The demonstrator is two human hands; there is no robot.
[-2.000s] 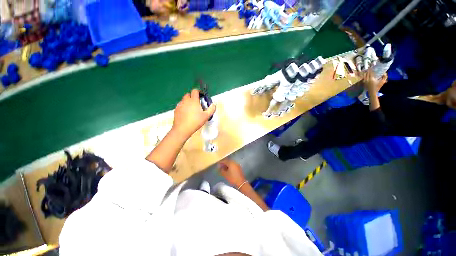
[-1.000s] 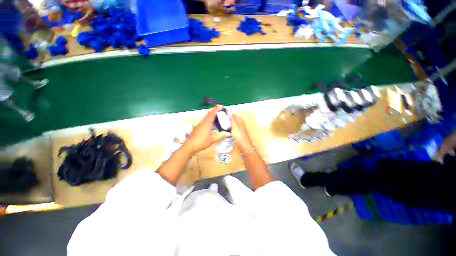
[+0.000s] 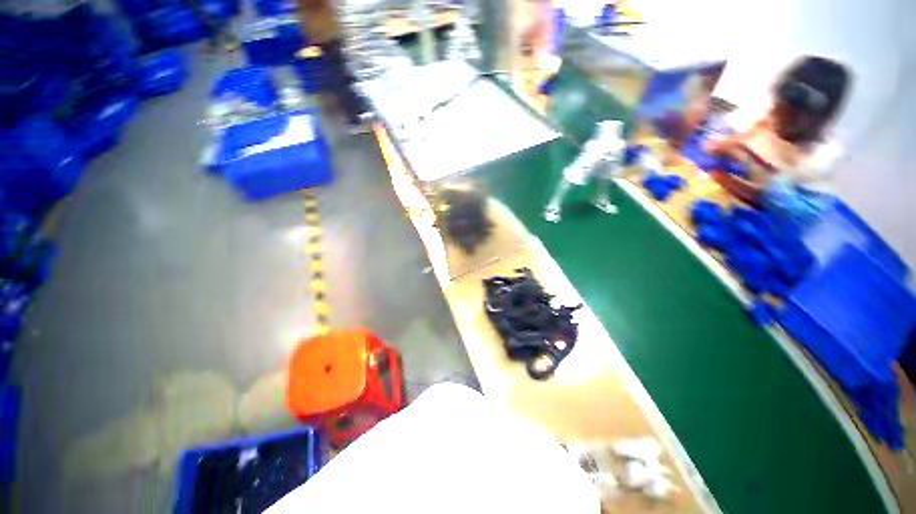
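Observation:
Neither of my hands is in the picture; only my white sleeve shows at the bottom centre. A tangled black part heap (image 3: 530, 321) lies on the tan bench (image 3: 507, 382) nearest in front of me. A cluster of small white parts (image 3: 643, 468) lies on the bench at the lower right, blurred. A white-grey figure lower body (image 3: 595, 169) with two legs lies on the green conveyor belt (image 3: 693, 361). More black parts (image 3: 465, 217) lie in the heating box beyond the heap.
A red-orange stool (image 3: 329, 373) stands on the floor left of the bench, with a blue bin (image 3: 193, 475) below it. Another blue bin (image 3: 273, 156) stands farther off. Across the belt are blue parts (image 3: 748, 246), a large blue bin (image 3: 854, 291) and a person (image 3: 793, 125).
The view has swung left along the bench. My hands and the figure body they held are out of the picture. The stool and heating box have come into view.

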